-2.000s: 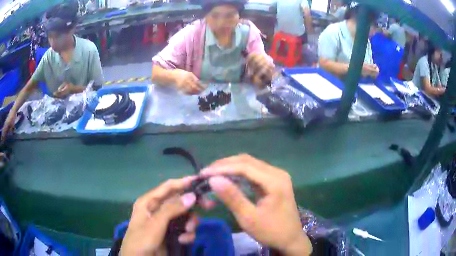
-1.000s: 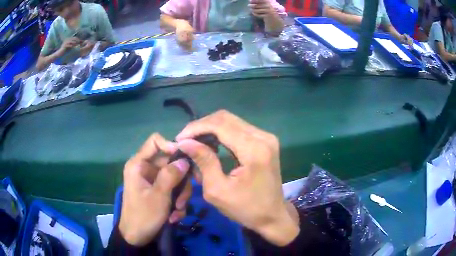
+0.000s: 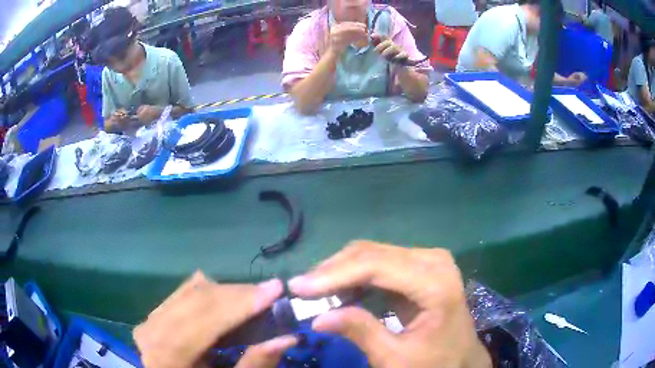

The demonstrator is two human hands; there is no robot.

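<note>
My left hand [image 3: 194, 323] and my right hand [image 3: 402, 305] are close together at the bottom centre. Their fingertips pinch a dark headband piece [image 3: 284, 310] between them. A pale patch [image 3: 316, 307] shows between my fingers; I cannot tell if it is on the piece or behind it. The blue parts tray [image 3: 327, 353] shows partly below my hands, with small black parts in it. A black curved headband [image 3: 294, 228] with thin wires lies on the green belt just beyond my hands.
More headbands lie on the belt at left [image 3: 21, 231] and right [image 3: 607, 203]. A clear bag [image 3: 513, 327], a white pointed nozzle [image 3: 564, 323] and a blue cap [image 3: 645, 300] are at right. Blue-rimmed trays [image 3: 79, 346] sit at lower left. Several workers sit opposite, behind a lined tray [image 3: 237, 162].
The view has tilted up since a second ago. My hands sit lower and are turned more sideways around the dark piece. The headband on the belt shows more fully.
</note>
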